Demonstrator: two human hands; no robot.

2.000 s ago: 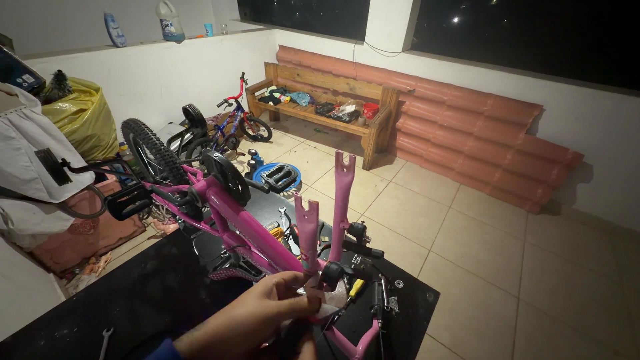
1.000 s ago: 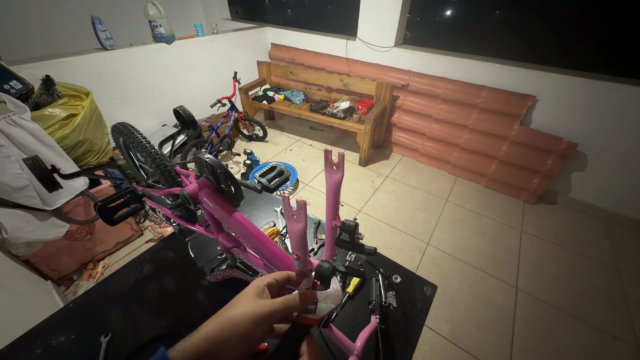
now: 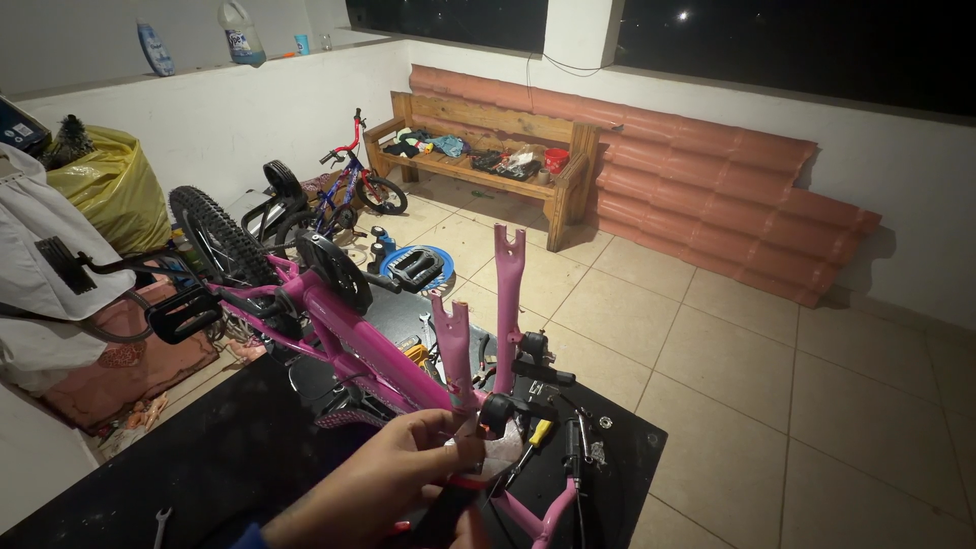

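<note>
A pink bicycle frame (image 3: pixel 374 358) lies upside down on a black tabletop (image 3: pixel 221 465), its fork (image 3: pixel 507 290) pointing up. My left hand (image 3: pixel 396 473) comes in from the lower left, thumb and fingers pinched on a small part at the fork's base, beside a black brake arm (image 3: pixel 503 412). Just below, my right hand (image 3: pixel 467 530), mostly hidden, is closed around a black-and-red tool handle (image 3: pixel 442 515); the tool's kind is unclear. A whitish crumpled piece (image 3: pixel 503 450) is right of my fingertips. A yellow-handled screwdriver (image 3: pixel 540 434) and pink handlebar (image 3: pixel 560 507) lie to the right.
A small wrench (image 3: pixel 162 522) lies near the front edge of the tabletop; another wrench (image 3: pixel 425 329) is behind the frame. A rear wheel (image 3: pixel 221 236) and pedal (image 3: pixel 183 313) stick out at left. Beyond are a child's bicycle (image 3: pixel 347 183), a wooden bench (image 3: pixel 488 171) and stacked roof panels (image 3: pixel 709 191).
More of the black-and-red tool handle and of my right hand shows at the bottom now. My left hand stays at the base of the fork.
</note>
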